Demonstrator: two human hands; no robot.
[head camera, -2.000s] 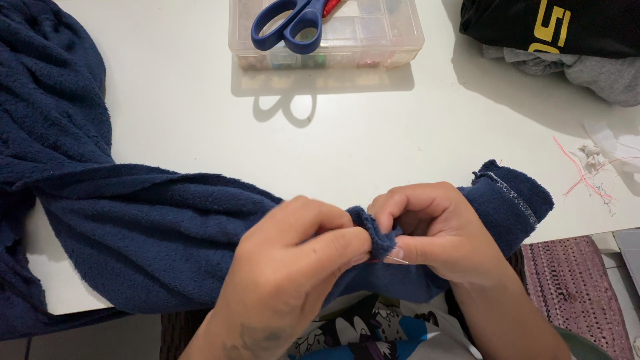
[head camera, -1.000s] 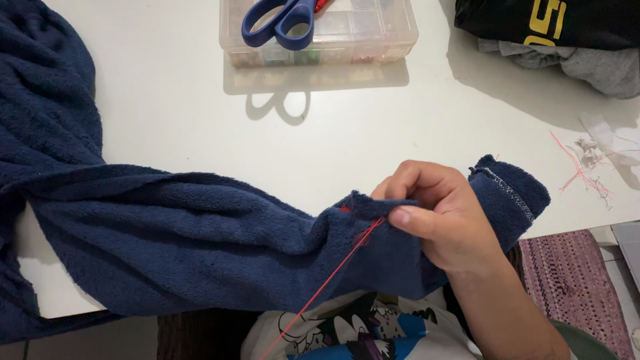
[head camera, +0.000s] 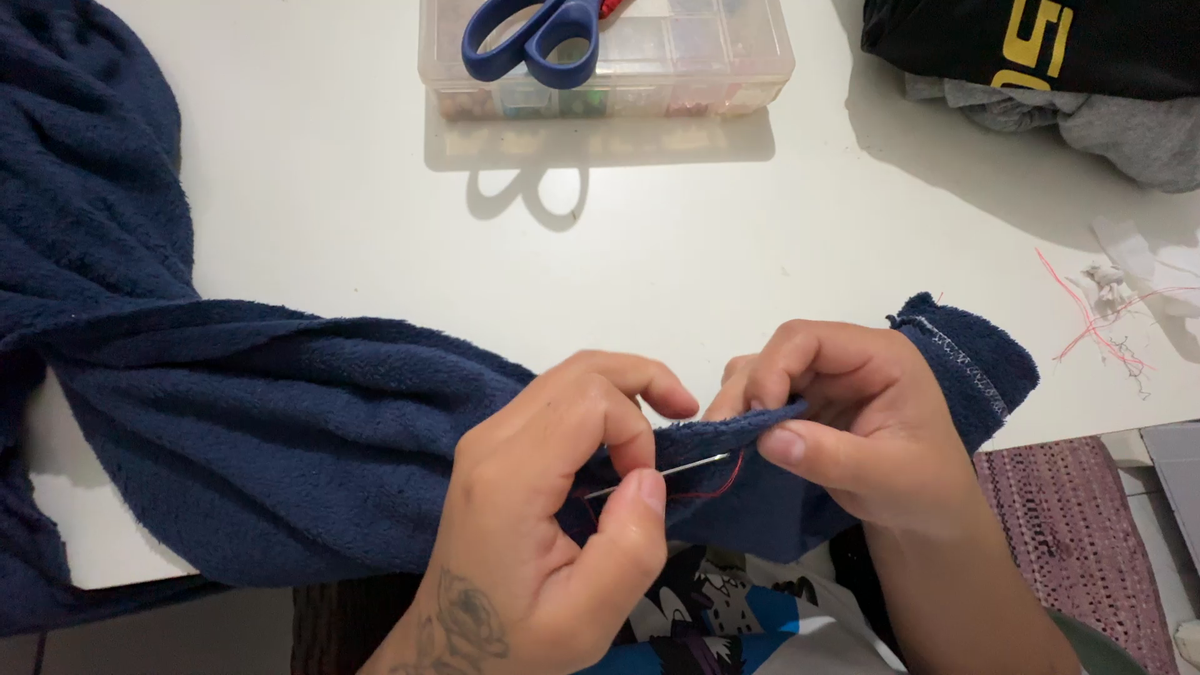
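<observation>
A long piece of navy blue fleece fabric (head camera: 309, 422) lies across the table's near edge and over my lap. My left hand (head camera: 572, 506) pinches a sewing needle (head camera: 696, 465) between thumb and index finger, its eye end pointing right. Red thread (head camera: 733, 476) loops beside the needle against the cloth. My right hand (head camera: 834, 422) grips the upper edge of the fabric between thumb and fingers, just right of the needle. Beyond this hand the fabric's end shows a line of pale stitching (head camera: 961, 361).
Blue-handled scissors (head camera: 562, 52) rest on a clear plastic compartment box (head camera: 750, 84) at the back. Black cloth with yellow print (head camera: 919, 47) lies over grey fabric (head camera: 1116, 141) at the back right. Red thread scraps (head camera: 1087, 323) and white scraps (head camera: 1130, 248) lie at the right.
Both hands were at the fabric edge, then my left hand was out of view with red thread drawn toward the bottom. It is back at the fabric, holding the needle. My right hand stays on the edge.
</observation>
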